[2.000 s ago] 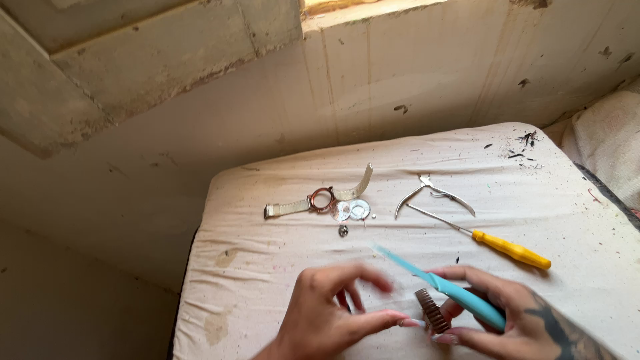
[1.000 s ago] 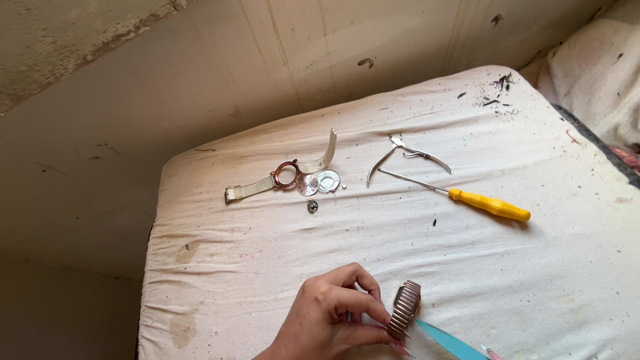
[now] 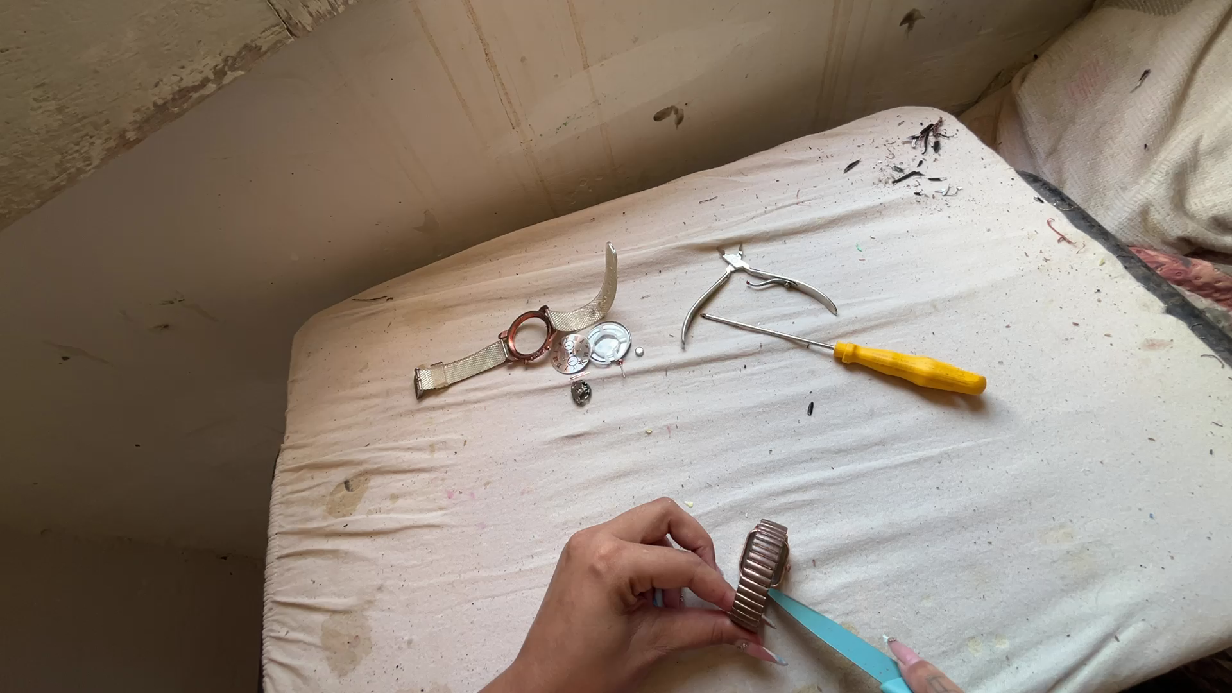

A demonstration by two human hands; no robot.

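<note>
Between the thumb and fingers of my left hand [image 3: 640, 592] is a wristwatch with a metal expansion band [image 3: 758, 576], held over the lower middle of the cloth. The tip of a light-blue knife [image 3: 837, 637] meets or lies close beside the band's right side; actual contact is unclear. My right hand [image 3: 919, 669] grips this knife at the bottom edge, with only its fingers in view. Farther back lie a rose-gold watch case [image 3: 529, 336] on a mesh strap, a metal disc [image 3: 571, 353], a clear round piece [image 3: 609, 343] and a small watch movement [image 3: 580, 392].
Metal nippers [image 3: 735, 262] with spread handles lie behind a yellow-handled screwdriver [image 3: 910, 369]. Dark scraps [image 3: 926, 137] are scattered at the far right corner of the cloth-covered surface [image 3: 462, 510]. A stained wall [image 3: 385, 173] stands behind it.
The knife and my right hand have moved down from the band, so the hand is now mostly out of view. My left hand still holds the watch. The view has shifted.
</note>
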